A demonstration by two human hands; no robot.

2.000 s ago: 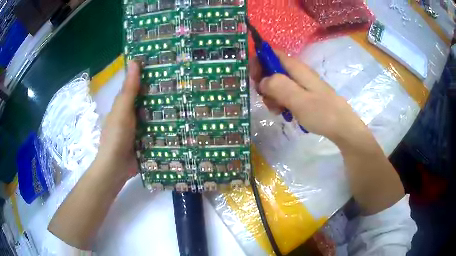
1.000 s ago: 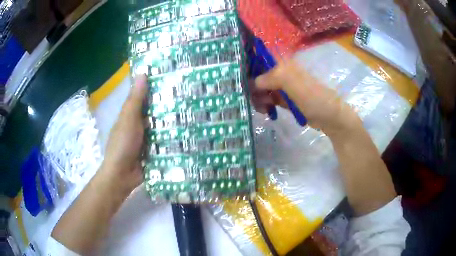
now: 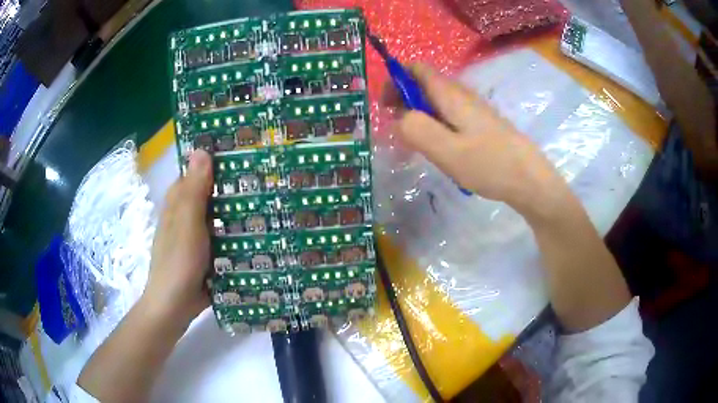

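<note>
A large green PCB panel [image 3: 275,169] with rows of repeated boards is held up in front of me, its face towards the camera. My left hand [image 3: 185,236] grips its left edge, the thumb on the front and the other fingers hidden behind. My right hand [image 3: 472,142] holds the blue-handled side cutters [image 3: 409,86]. Their dark jaws are at the panel's upper right edge; whether they touch it I cannot tell.
A black electric screwdriver [image 3: 299,366] lies below the panel, near a black cord [image 3: 403,319]. White cables [image 3: 114,224] and a blue bin [image 3: 59,291] are at left. Pink bubble wrap [image 3: 425,27] and a white case [image 3: 610,63] lie behind. Another person's arm [image 3: 677,71] is at upper right.
The panel has moved down and left, tilted on the way, and its top edge now shows. The cutters' jaws are back at its right edge. Another person's arm has come in at upper right.
</note>
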